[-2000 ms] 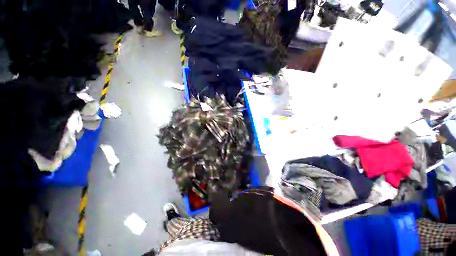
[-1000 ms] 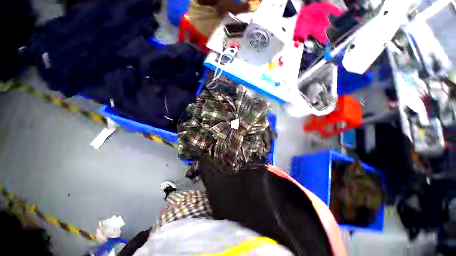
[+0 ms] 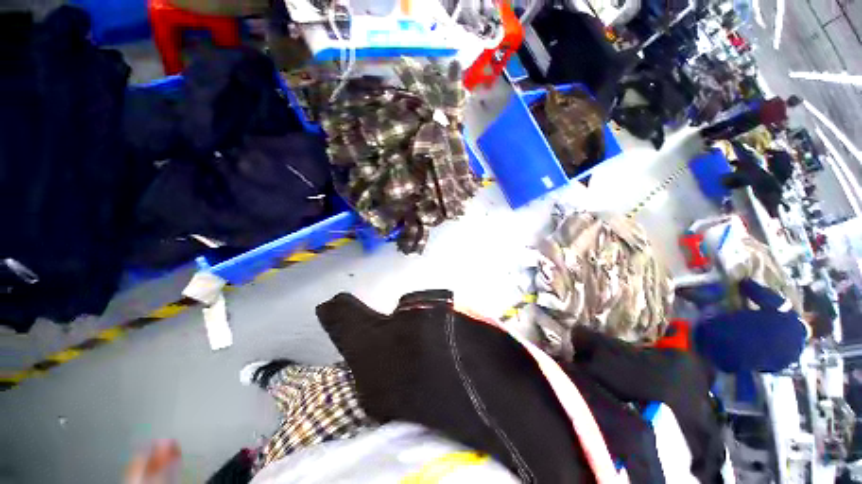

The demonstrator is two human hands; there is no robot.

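A heap of brown-and-cream plaid cloth hangs over the blue bin in front of me. Black cloth with a pale stitched line and a pink edge reaches forward from my body below the heap; I cannot tell whether it is a sleeve or a loose piece. My left hand shows only as a small, blurred skin-coloured patch at the bottom left edge; its fingers are not clear. My right hand is not in view.
Blue bins with dark garments stand at the left beside yellow-black floor tape. A blue bin holds brown cloth. A tan cloth heap lies to the right. A person in dark clothes is at the lower right.
The view has turned to the right; the plaid heap now shows higher up. The tan heap and more workstations have come into view. The blurred hand has appeared at the bottom left.
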